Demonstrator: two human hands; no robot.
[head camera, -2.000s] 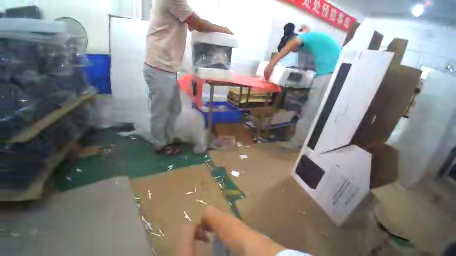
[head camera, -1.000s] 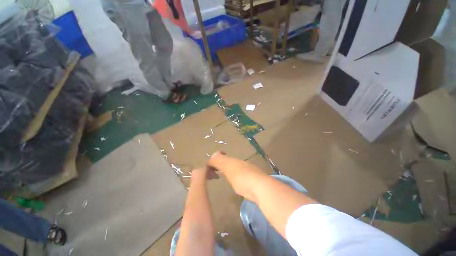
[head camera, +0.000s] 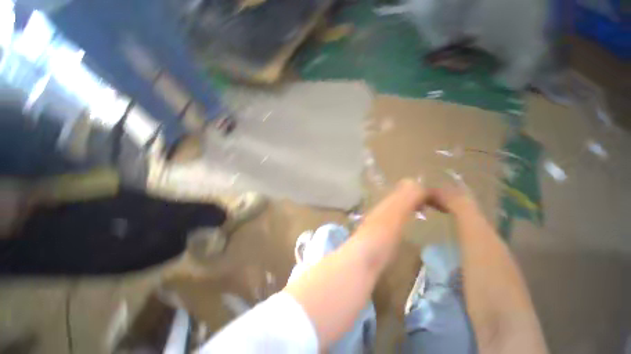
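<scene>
My left hand (head camera: 411, 190) and my right hand (head camera: 446, 198) are close together, in front of and above my knees, over the brown cardboard (head camera: 436, 131) on the floor. Both are bare and blurred. The fingers cannot be made out, and no held thing can be seen. Whether the hands touch or hold something small is not clear. My left forearm comes from the lower left out of a white sleeve, my right forearm from the lower right.
Paper scraps (head camera: 555, 171) lie on cardboard and green floor (head camera: 394, 59). A grey sheet (head camera: 297, 145) lies left of centre. A person's dark-clothed leg (head camera: 149, 69) and a large black shape (head camera: 104, 231) are at left. Wrapped goods (head camera: 252, 34) are at the top. A blue bin (head camera: 605, 28) is top right.
The view has swung left and down. The large printed carton has left the picture. The person and black shape at left now show more. My hands stay close together.
</scene>
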